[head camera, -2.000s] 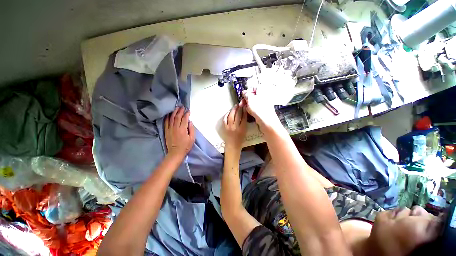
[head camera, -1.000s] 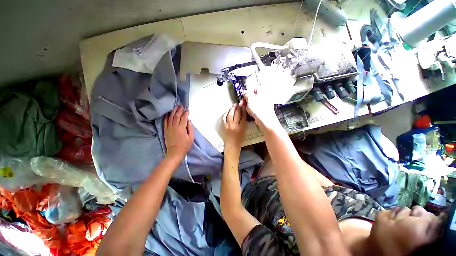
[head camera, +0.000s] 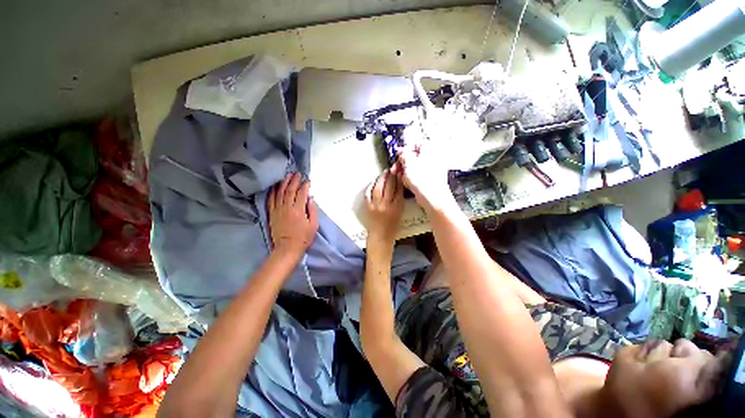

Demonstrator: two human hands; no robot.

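Observation:
My left hand (head camera: pixel 292 214) lies palm down on the grey-blue garment (head camera: pixel 204 245), fingers slightly spread, gripping nothing. My right hand (head camera: pixel 423 173) reaches to the needle area (head camera: pixel 392 140) of the pale sewing machine (head camera: pixel 535 102). Glare washes out much of it, and I cannot tell whether its fingertips hold anything. The seated person's hand (head camera: pixel 383 202) is just left of mine, its fingertips close to my fingers at the needle area. The smooth bed plate (head camera: pixel 339 167) lies between garment and needle area.
A white cloth patch (head camera: pixel 229 91) lies on the garment. Dark knobs (head camera: pixel 543 150) line the machine's front. Narrow strips (head camera: pixel 625 147) and a large cone (head camera: pixel 698 37) are at right. The person in a camouflage shirt (head camera: pixel 437 335) sits at the near edge. Orange scraps (head camera: pixel 147 375) lie lower left.

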